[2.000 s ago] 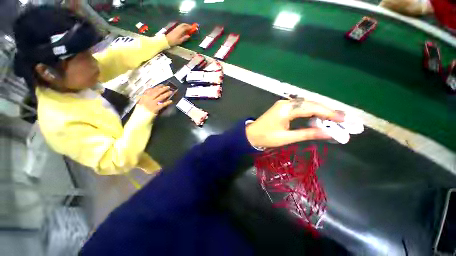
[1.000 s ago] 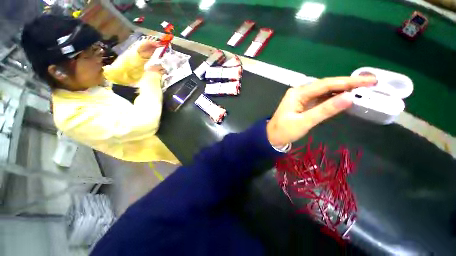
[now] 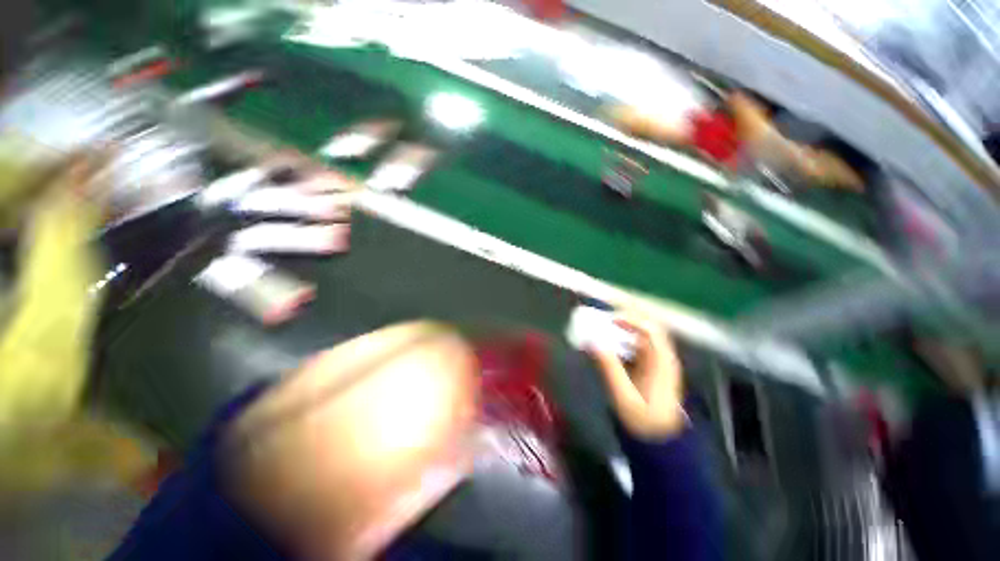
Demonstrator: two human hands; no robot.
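Observation:
The frame is strongly blurred. My right hand (image 3: 655,384) holds a small white earbud case (image 3: 602,332) between thumb and fingers, over the black table near the belt rail. Whether the case's lid is open cannot be told. My left hand (image 3: 373,427) is large, close to the camera and smeared; its fingers cannot be made out, nor whether it holds anything. The heap of thin red parts (image 3: 513,384) lies on the black table between my hands, partly hidden by my left hand.
Several pale-topped red units (image 3: 287,238) lie on the table at left, others on the green belt (image 3: 526,175). A white rail (image 3: 472,241) edges the belt. A neighbour's yellow sleeve (image 3: 55,307) is at far left. A dark phone-like slab (image 3: 748,422) lies at right.
The view has swung to the right and blurred. The earbud case, seen open in my left hand before, is now in my right hand. My left hand is back close to the camera.

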